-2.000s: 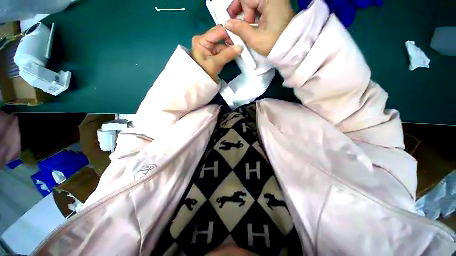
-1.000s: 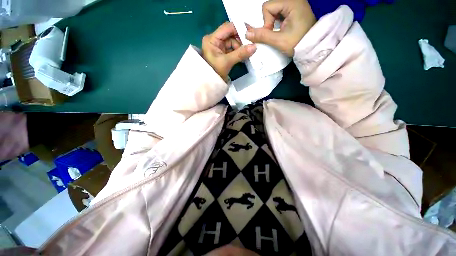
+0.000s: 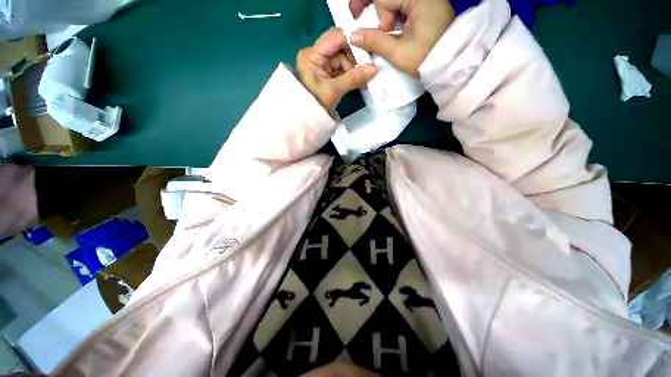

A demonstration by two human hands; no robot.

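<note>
A white camera housing (image 3: 384,121) rests at the front edge of the dark green bench, its lower end near my lap and its upper part cut off by the picture's top. My left hand (image 3: 332,68) grips the housing's left side, near a slim white flap. My right hand (image 3: 408,31) lies over its upper right side. The fingers are pinched, and a short piece of a thin white stick, which looks like a cotton swab (image 3: 396,33), shows between them. Its tip is hidden.
A spare swab (image 3: 260,15) lies at the top. A white unit (image 3: 77,92) and an open carton (image 3: 37,110) are at left. A blue cloth (image 3: 541,10) is at upper right, a white tissue (image 3: 632,79) at far right. Blue bins (image 3: 110,239) and cartons are below the bench.
Over the last second my right hand has shifted slightly left across the housing, and the stick's end now shows at its fingers. My left hand keeps its grip.
</note>
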